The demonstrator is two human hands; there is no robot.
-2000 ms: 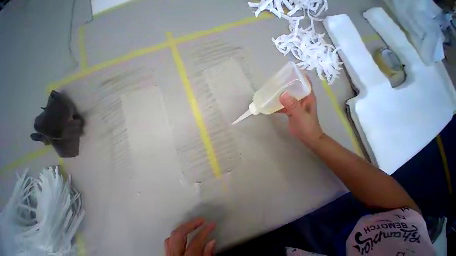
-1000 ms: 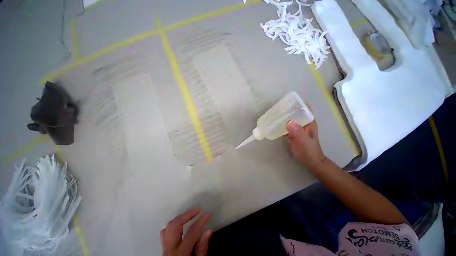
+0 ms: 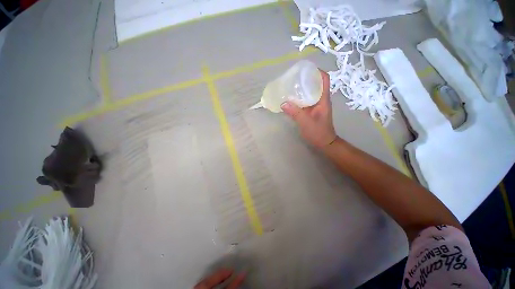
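My right hand (image 3: 310,115) is shut on the glue bottle (image 3: 293,87), a translucent pale yellow bottle tilted over the table. Its thin nozzle points left and down, near the top of the right pale strap shape of the marked outline (image 3: 271,147). The left pale strap shape (image 3: 172,169) lies on the other side of the yellow guide tape (image 3: 234,158). I cannot tell whether the nozzle touches the table. My left hand (image 3: 220,279) is cut off by the bottom edge; only some fingers show, and what they do is hidden.
A dark crumpled rag (image 3: 70,169) lies at left, above a bundle of long white strips (image 3: 51,257). Short white strips (image 3: 361,84) lie beyond the bottle. A stack of cut panels (image 3: 463,152) is at right, with a tape roll (image 3: 447,100) in its neck opening and sheer white material (image 3: 471,39) behind.
The bottle in my right hand has moved up and away, from the bottom of the right strap shape to its top. The view has shifted, and less of my left hand shows.
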